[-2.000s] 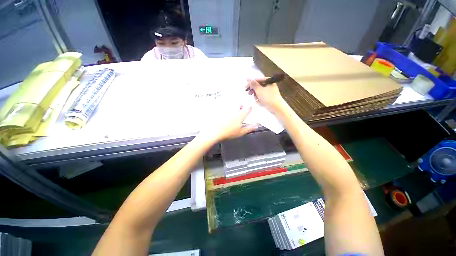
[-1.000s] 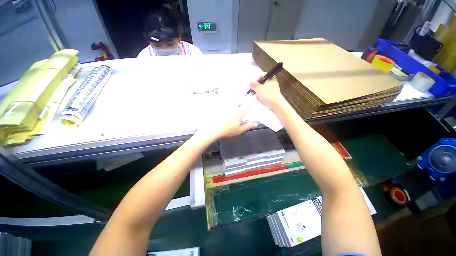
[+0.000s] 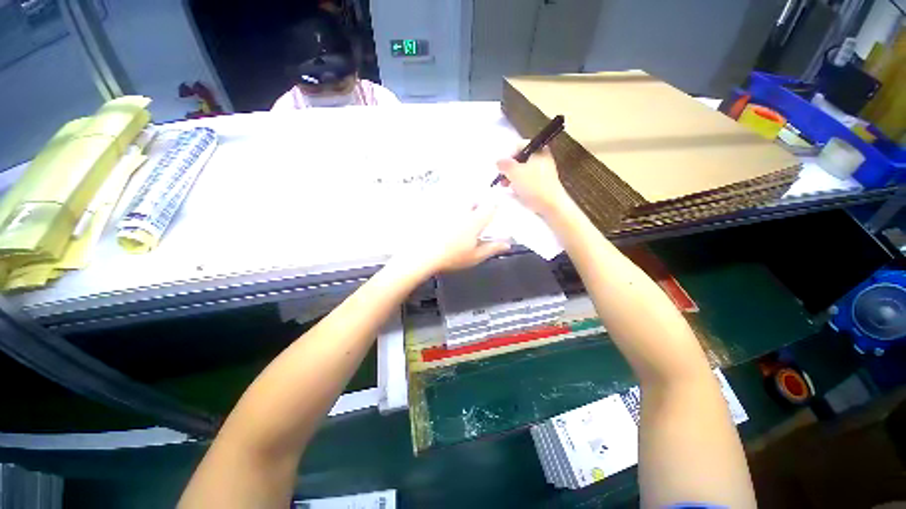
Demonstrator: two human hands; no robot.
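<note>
My right hand (image 3: 533,182) holds a black marker (image 3: 541,139), tilted with its tip down near a white paper sheet (image 3: 534,231) on the upper shelf. My left hand (image 3: 471,239) lies on the sheet's near left side, close to the shelf's front edge, with the thumb raised towards the marker tip. The sheet is overexposed, so its far outline and any writing under the tip cannot be told. Small dark marks show on the white surface left of my right hand.
Brown cardboard stack (image 3: 651,139) right of my hand; yellow bundle (image 3: 75,189) and printed roll (image 3: 169,189) at left; blue bin (image 3: 844,134) far right. Below, a dark-topped stack (image 3: 502,298) sits on the green board (image 3: 527,388), with white boxes (image 3: 594,439) nearer. A masked person is opposite.
The marker has gone from nearly level to more upright in my right hand. My left hand stays nearly in place. The person opposite has lowered their head.
</note>
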